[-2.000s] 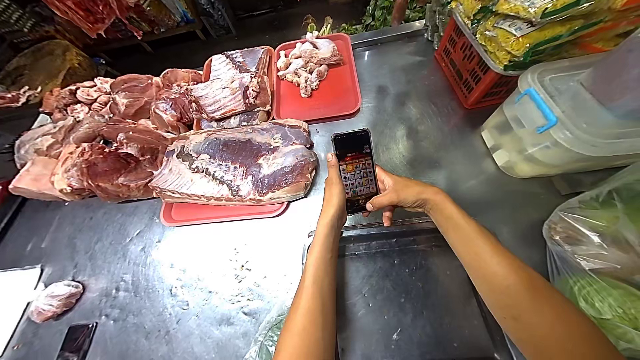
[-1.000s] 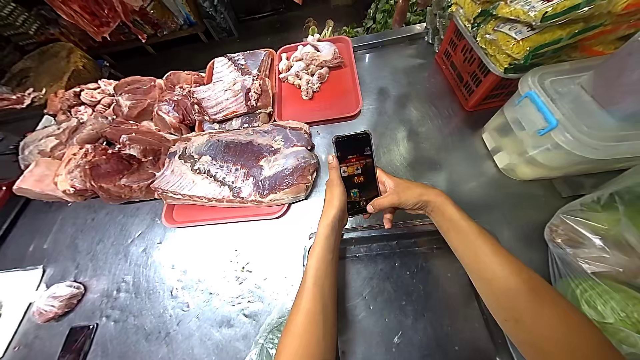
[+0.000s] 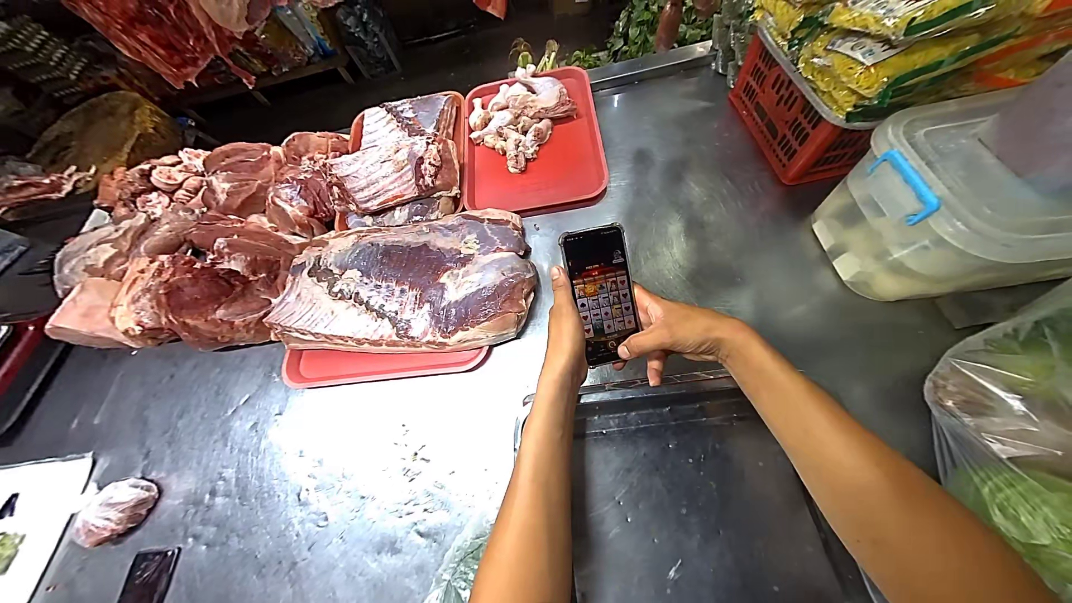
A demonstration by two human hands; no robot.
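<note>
A smartphone (image 3: 600, 293) with a lit screen of small picture tiles is held upright over the metal counter. My left hand (image 3: 566, 331) grips its left edge, thumb along the side. At the lower right, my right hand (image 3: 666, 333) has its thumb over the bottom of the screen, and its other fingers are partly behind the phone. Left of the phone, a large slab of raw ribbed meat (image 3: 410, 285) lies on a red tray (image 3: 385, 365). Behind the phone, another red tray (image 3: 578, 159) holds pale chicken pieces (image 3: 519, 117).
More raw meat cuts (image 3: 201, 285) are heaped at left. A red crate (image 3: 796, 126) with yellow packets, a lidded plastic tub (image 3: 921, 218) and a bag of greens (image 3: 1013, 419) line the right. A wrapped lump (image 3: 115, 511) and a dark phone-like object (image 3: 149, 576) lie lower left.
The phone's screen has changed from a picture grid to a darker display and back to a grid of tiles. Both hands have stayed at the phone in nearly the same pose.
</note>
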